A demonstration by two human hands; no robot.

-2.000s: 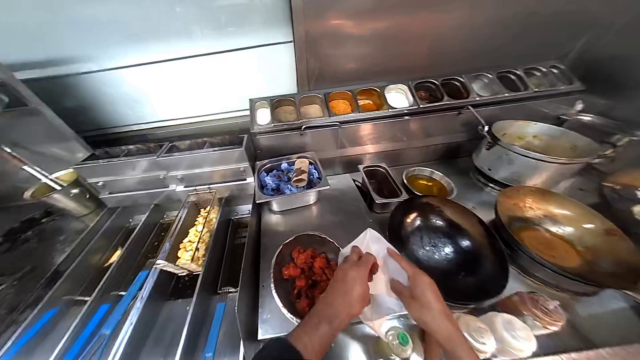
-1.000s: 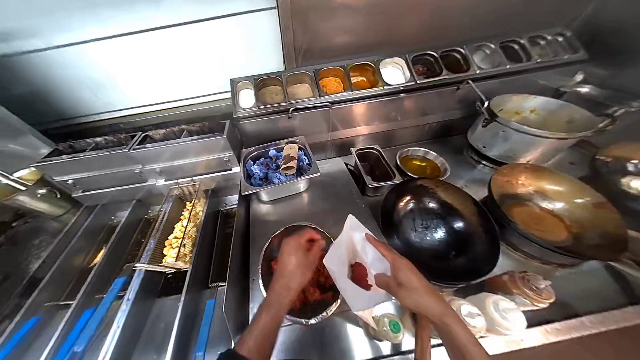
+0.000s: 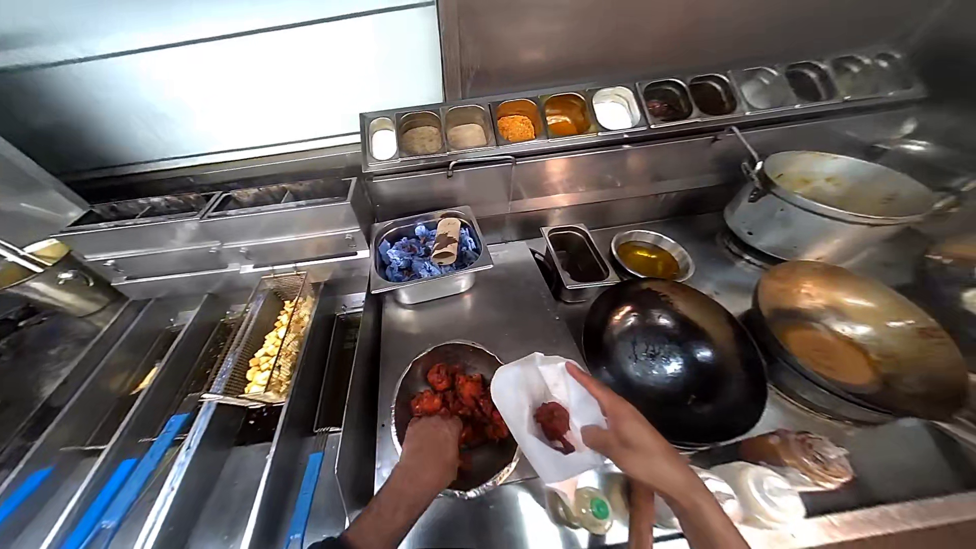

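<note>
A round metal bowl [image 3: 406, 372] of red-coated fried food pieces [image 3: 476, 396] stands on the steel counter. Inside it, at the lower left of the pieces, is my left hand [image 3: 433, 446], bent downward with its fingertips hidden. My right hand [image 3: 621, 427] holds a white paper bag [image 3: 522, 381] tilted beside the bowl's right edge, thumb and fingers on its right side. One red piece with a thin end [image 3: 555, 425] lies against the paper.
Behind are a steel pan of crumpled blue material [image 3: 412, 255], a bowl of yellow oil [image 3: 648, 259] and spice tins [image 3: 517, 126]. Right stand a black wok [image 3: 671, 358], a brown wok [image 3: 862, 335] and a pot [image 3: 823, 221]; left, a fryer basket [image 3: 278, 343]. Squeeze bottles [image 3: 762, 492] line the front.
Two seconds ago both hands were together at the paper bag. My left hand has since moved left and down into the bowl. A red piece now shows on the paper.
</note>
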